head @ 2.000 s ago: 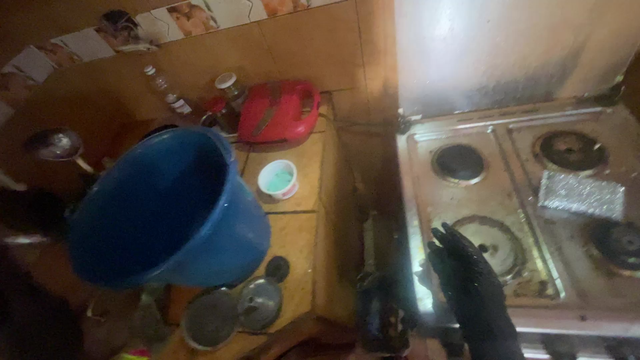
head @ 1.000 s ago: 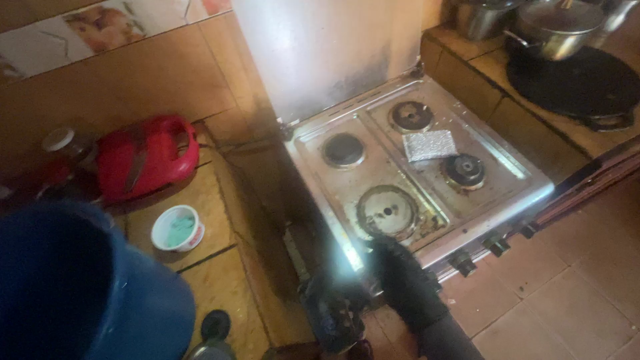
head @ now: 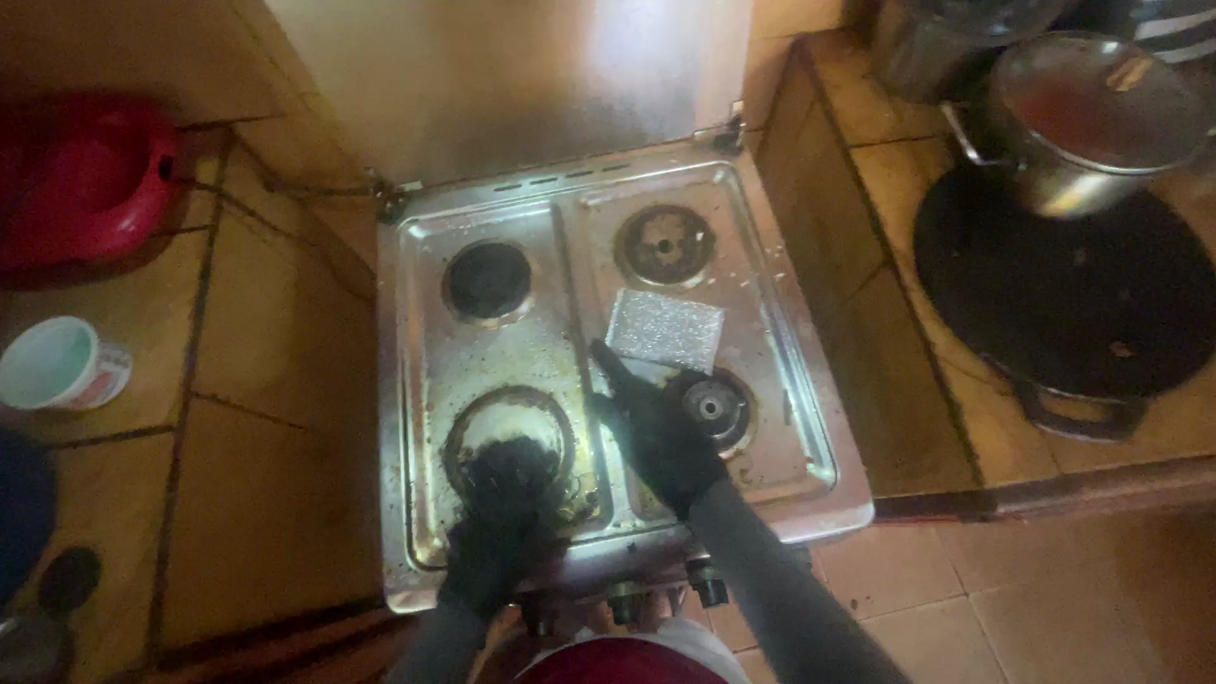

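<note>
A metal gas stove top [head: 541, 366] with several round burners is in front of me, stained around the rings. Both hands wear black gloves. My left hand [head: 503, 503] lies over the front left burner [head: 513, 418]; its fingers are dark and blurred, so I cannot tell whether it holds something. My right hand [head: 655, 427] is over the middle divider, beside the front right burner [head: 711, 407], fingers apart, with nothing visible in it. A silvery scouring pad [head: 665, 328] lies just beyond its fingertips, between the two right burners.
On the left tiled counter are a red plastic item [head: 85, 180], a white tub [head: 57, 366] with greenish contents and part of a blue bucket [head: 21, 513]. On the right counter, a black griddle [head: 1064, 285] sits near a lidded metal pot [head: 1092, 123]. The stove lid [head: 532, 85] stands raised.
The view has swung right and centred on the stove. Both hands are now over the stove top; the right hand has moved in toward the scouring pad.
</note>
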